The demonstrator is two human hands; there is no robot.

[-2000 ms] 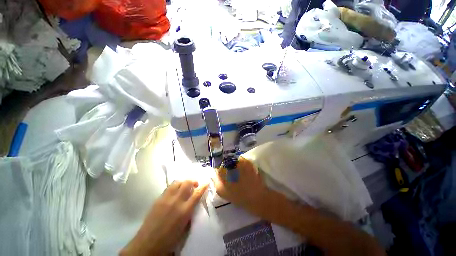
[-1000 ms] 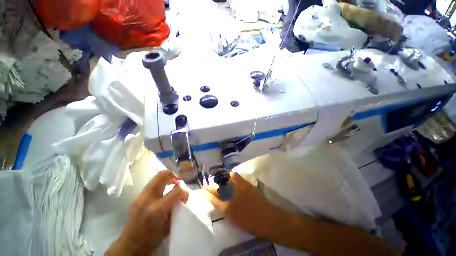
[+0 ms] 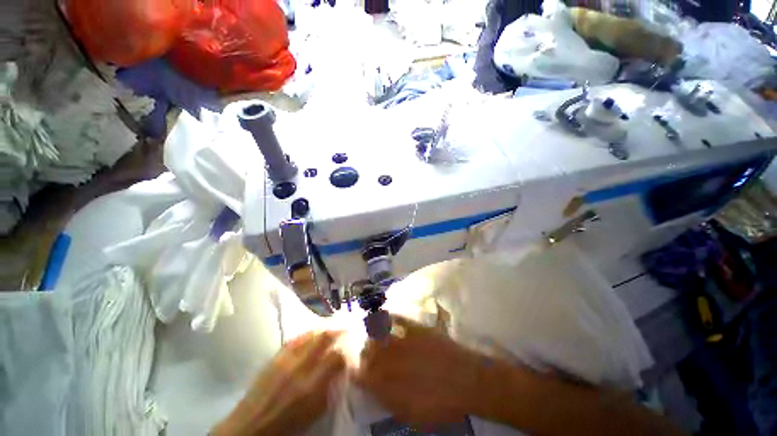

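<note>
A white fabric piece (image 3: 342, 400) lies under the needle area of the white sewing machine (image 3: 358, 196) and hangs toward me. My left hand (image 3: 294, 379) is on its left side, fingertips in the bright light by the needle. My right hand (image 3: 417, 366) is on its right side, its fingers beside the dark round knob-like part (image 3: 375, 315). Both hands hold the fabric between them. Glare and blur hide the fingertips, the presser foot and the needle.
A loose white heap (image 3: 537, 298) lies right of the needle. White strips (image 3: 200, 247) are piled left of the machine head. A folded white stack (image 3: 115, 358) is at the left. Red-orange bags (image 3: 230, 43) lie upper left, a yellow-black tool (image 3: 705, 317) far right.
Both hands have come together at the needle. The left fingers, raised at the fabric edge one second ago, are now lower and closer to the right hand. The fabric's pointed corner no longer shows.
</note>
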